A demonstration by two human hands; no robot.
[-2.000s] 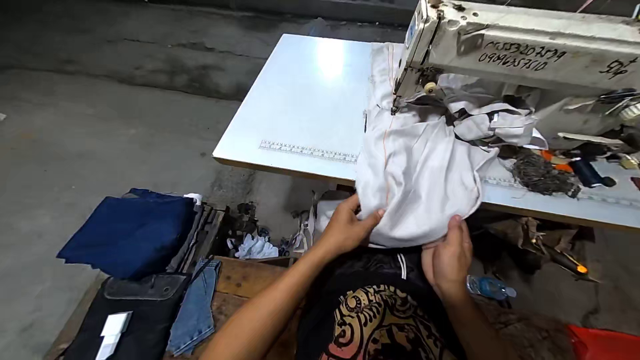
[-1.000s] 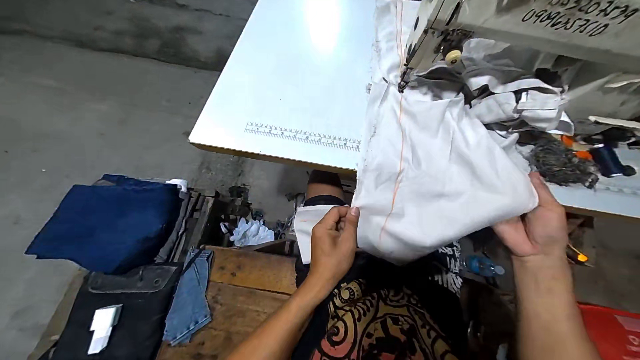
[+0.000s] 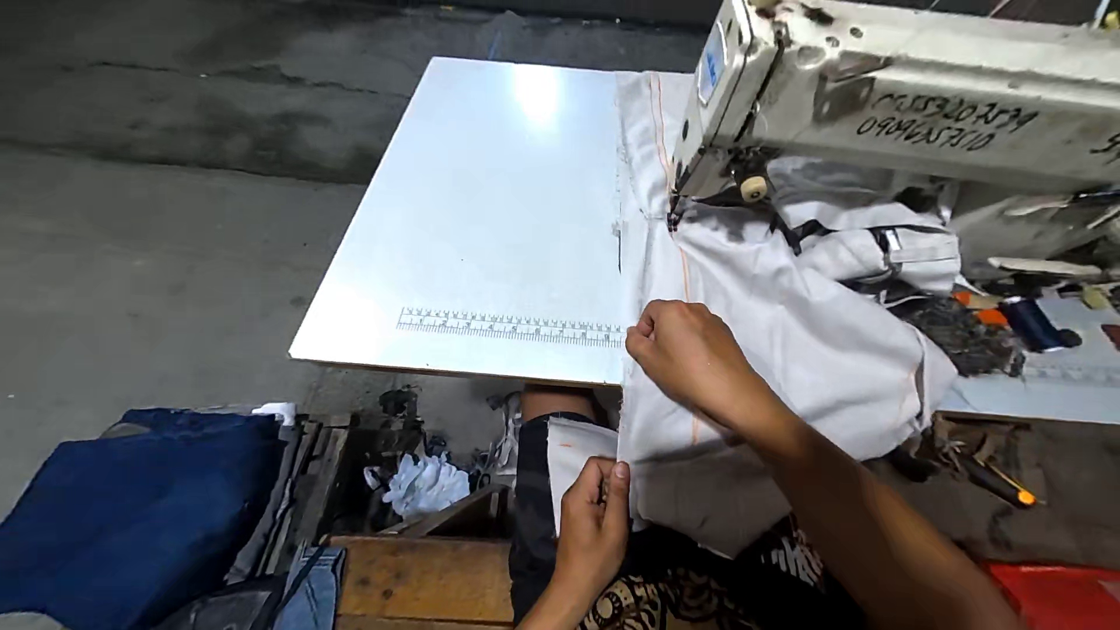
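Observation:
Pale grey-white fabric (image 3: pixel 787 332) with an orange seam line lies under the needle and presser foot (image 3: pixel 673 214) of a white industrial sewing machine (image 3: pixel 875 96) and hangs over the table's front edge. My left hand (image 3: pixel 598 516) pinches the raw left edge of the cloth below the table edge, thumb on top. Farther up that same edge, my right hand (image 3: pixel 687 354) grips the cloth with curled fingers, just right of the ruler scale (image 3: pixel 512 328). More of the fabric is bunched beneath the machine arm.
The white tabletop (image 3: pixel 472 192) extends left. A navy thread spool (image 3: pixel 1037 325) and dark lint or thread scraps (image 3: pixel 958 337) lie at right. Folded blue cloth (image 3: pixel 149 507) is at lower left, beside a wooden bench (image 3: pixel 424 577). A red object (image 3: pixel 1063 595) sits at lower right.
My right hand has moved left from the cloth's right side to its left edge, and its forearm now crosses over the fabric. My left hand remains at the lower left edge.

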